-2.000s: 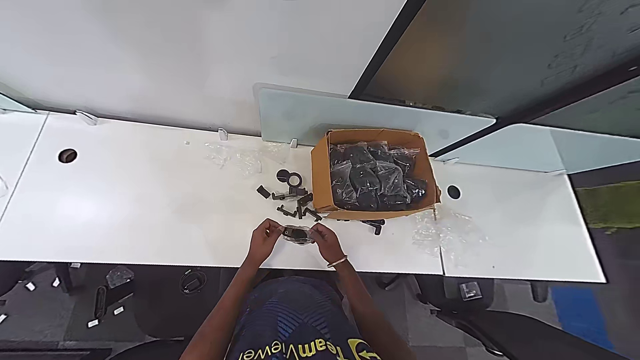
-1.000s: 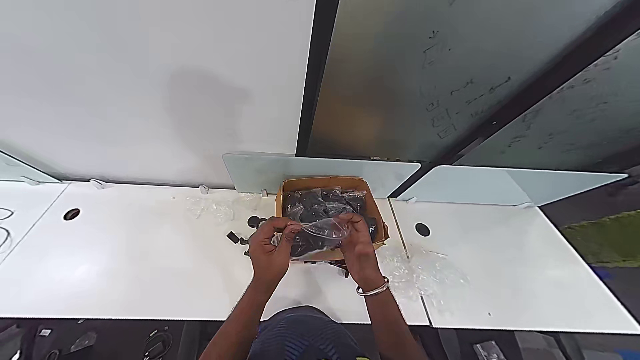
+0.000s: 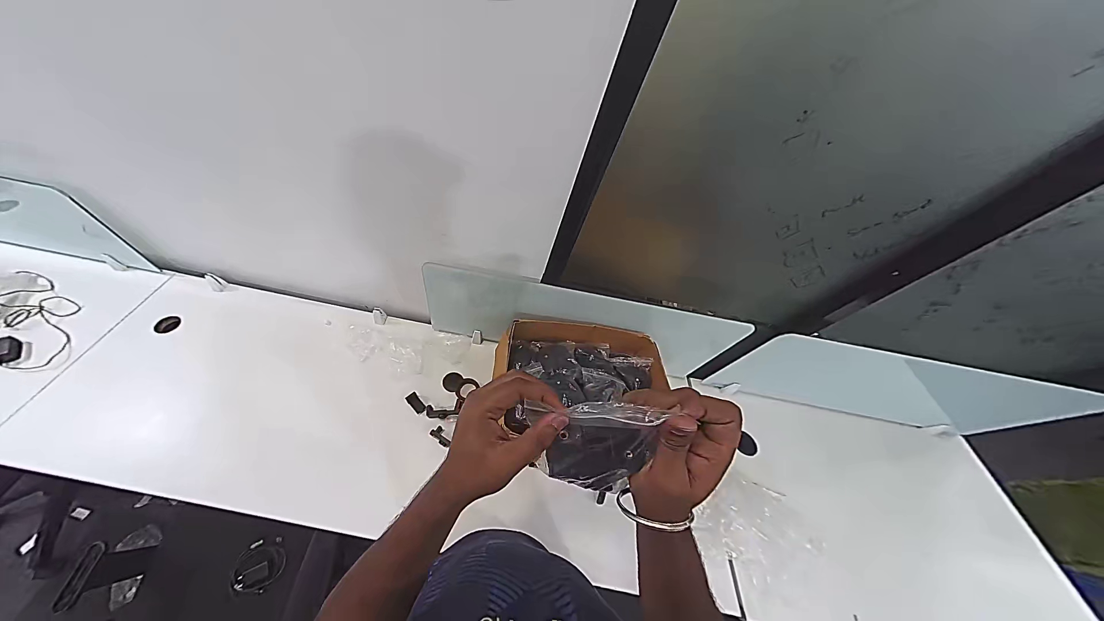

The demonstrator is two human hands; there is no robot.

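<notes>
My left hand (image 3: pixel 502 435) and my right hand (image 3: pixel 688 444) pinch the top edge of a clear plastic zip bag (image 3: pixel 595 453) between thumbs and fingers. The bag hangs between them with dark contents that I cannot make out. Behind it stands an open cardboard box (image 3: pixel 586 331) on the white desk, holding several clear bags of black items (image 3: pixel 561 358). Part of the box is hidden by my hands and the bag. Loose black plastic parts (image 3: pixel 440 409) lie left of the box, close to my left hand.
Crumpled clear plastic bags (image 3: pixel 759 526) lie right of my right wrist, and more (image 3: pixel 401 352) lie back left. Glass desk dividers (image 3: pixel 483 297) line the white desk's (image 3: pixel 259 414) back edge. A cable (image 3: pixel 52 315) lies at the far left. Cable holes (image 3: pixel 167 324) pierce the desk.
My hands have risen from the desk's front edge to in front of the box. The bag's top edge is now stretched between them. The view has shifted.
</notes>
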